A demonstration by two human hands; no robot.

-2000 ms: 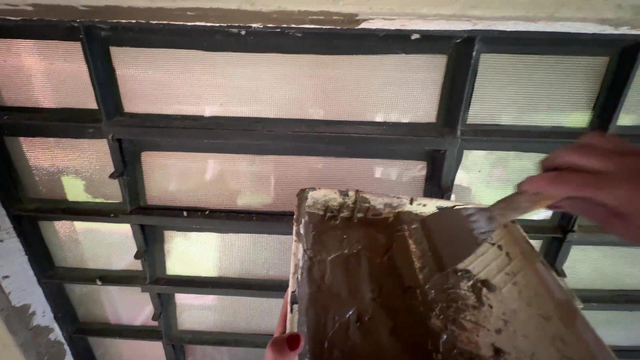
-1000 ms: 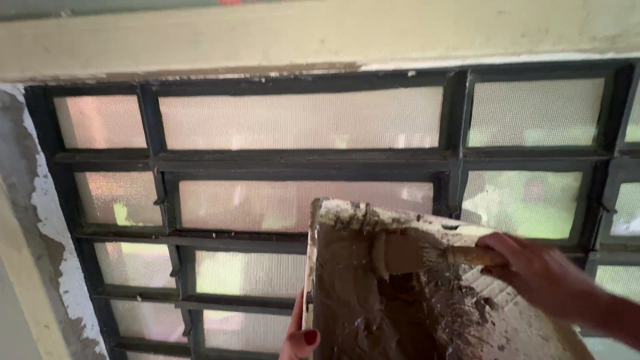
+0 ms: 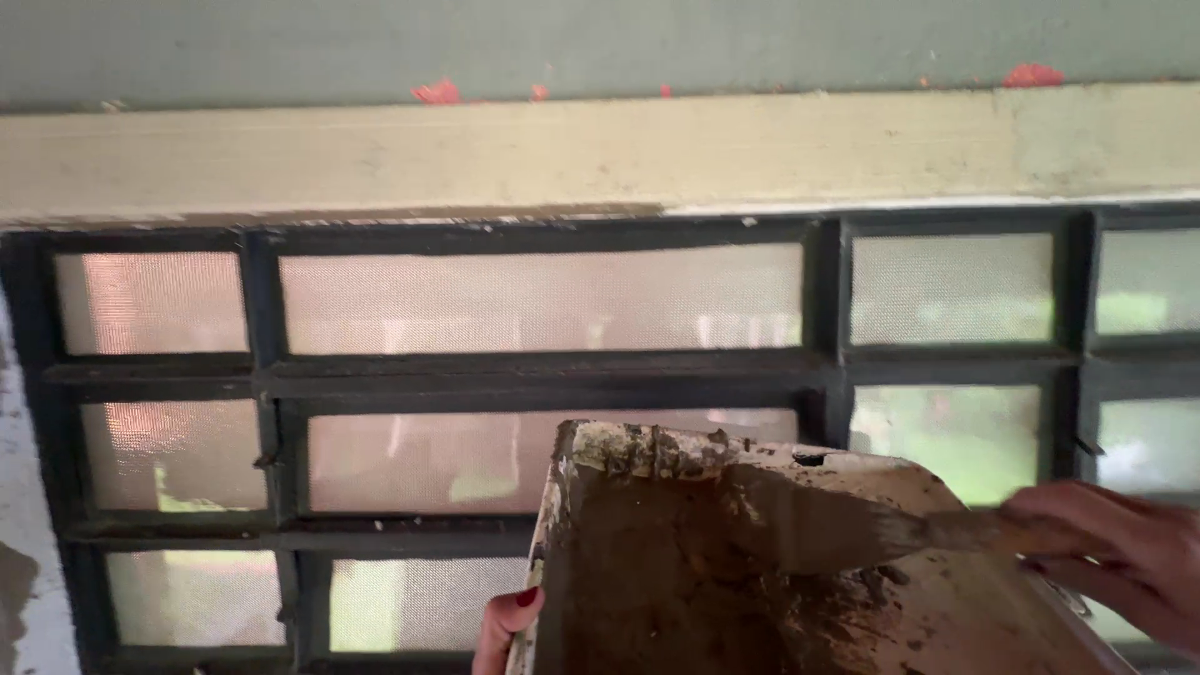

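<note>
My left hand (image 3: 507, 630) grips the left side of a pale, smeared tray (image 3: 684, 452) at the bottom of the view; only part of that hand shows. Wet brown plaster-like paste (image 3: 647, 572) covers much of the tray's inside. At the right, my right hand (image 3: 1111, 553) is closed around the handle of a putty knife (image 3: 900, 534). Its blade, coated in brown paste, lies over the paste near the tray's upper edge. The blade's outline is blurred and blends with the paste.
Behind the tray stands a dark-framed window (image 3: 544, 370) with textured panes. Above it runs a cream lintel band (image 3: 562, 159), its lower edge brown at the left and white at the right. Higher up is a grey-green wall (image 3: 600, 47) with red chips. Patchy white plaster (image 3: 28, 487) borders the left.
The view has tilted upward, showing the band and wall. My right hand has kept the putty knife over the tray, its blade now pointing left. My left hand still holds the tray.
</note>
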